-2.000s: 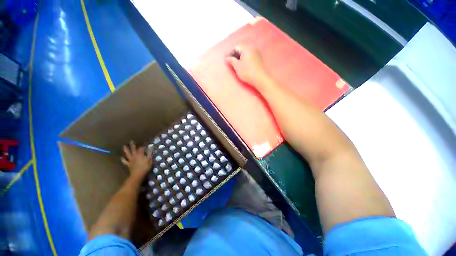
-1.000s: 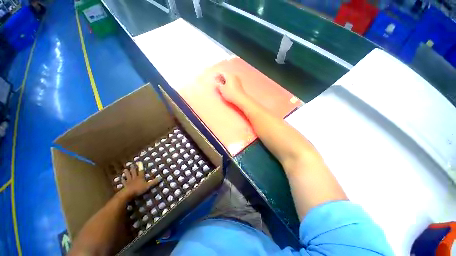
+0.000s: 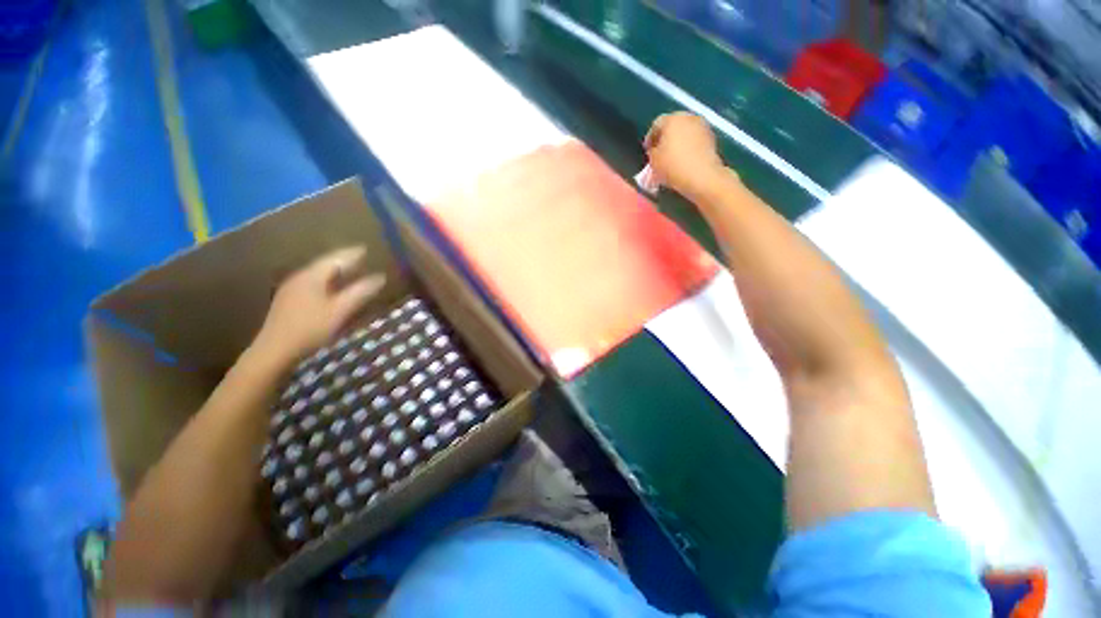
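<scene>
The brown carton (image 3: pixel 229 260) stands open at the left. Its dark divider grid (image 3: pixel 374 404) holds rows of white-topped bagged parts. My left hand (image 3: pixel 316 302) is inside the carton above the grid's far side, blurred, with thumb and finger apart and nothing seen in it. My right hand (image 3: pixel 686 155) is over the green conveyor belt (image 3: pixel 634 404), beyond the red sheet's far edge. Its fingers are closed on a small whitish bagged part (image 3: pixel 647 181), which sticks out below them. The palm side of the right hand is hidden.
The red sheet (image 3: pixel 568 254) and a white sheet (image 3: pixel 423 103) lie beside the carton. Large white sheets (image 3: pixel 966 278) lie at the right under my forearm. A white rail (image 3: pixel 773 163) runs along the belt. Red (image 3: pixel 836 75) and blue (image 3: pixel 912 109) bins stand behind.
My right hand has moved off the red sheet to the right, and a whitish part now shows in it. My left hand has lifted off the grid toward the carton's far wall.
</scene>
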